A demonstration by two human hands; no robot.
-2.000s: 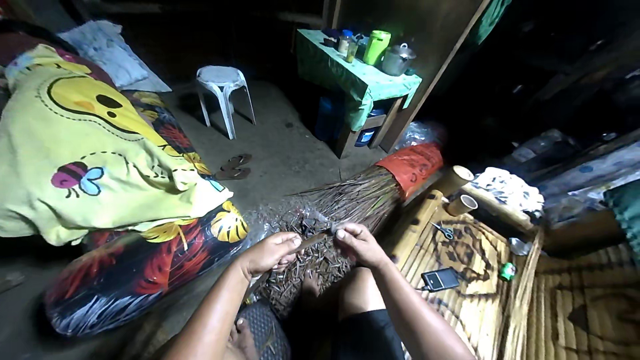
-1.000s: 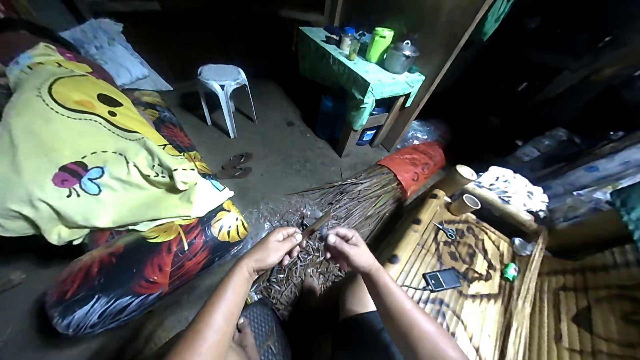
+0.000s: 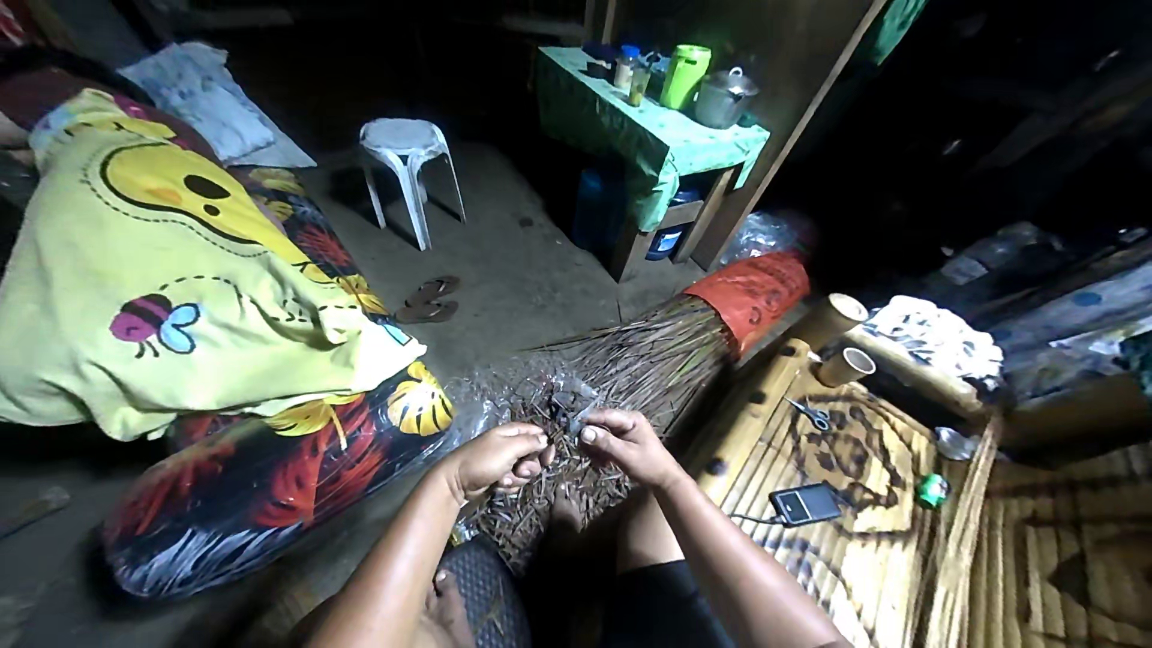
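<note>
My left hand [image 3: 506, 457] is curled, with the fingers folded toward the thumb; whether something thin lies inside it cannot be told. To its right, my right hand [image 3: 630, 441] pinches a small, greyish translucent thing [image 3: 583, 416] between thumb and forefinger, too blurred to name. The hands are apart, above a heap of short brown dried strips [image 3: 526, 517] on clear plastic [image 3: 472, 396]. Beyond them lies a bundle of long dried stalks [image 3: 666, 355], its far end wrapped in a red-orange sack [image 3: 756, 292].
A bamboo bench [image 3: 756, 441] at right holds scissors [image 3: 808, 414], a black device with a cable [image 3: 805, 504] and a bamboo cup [image 3: 846, 366]. At left, a person lies under a yellow blanket [image 3: 225, 297] on a plastic-covered mattress [image 3: 297, 477]. A white stool [image 3: 403, 137], slippers [image 3: 430, 300] and a cloth-covered table [image 3: 711, 148] stand beyond.
A brown strip seen at my left fingertips in the earlier frames no longer shows there. My left hand has curled more, and the hands are a little apart.
</note>
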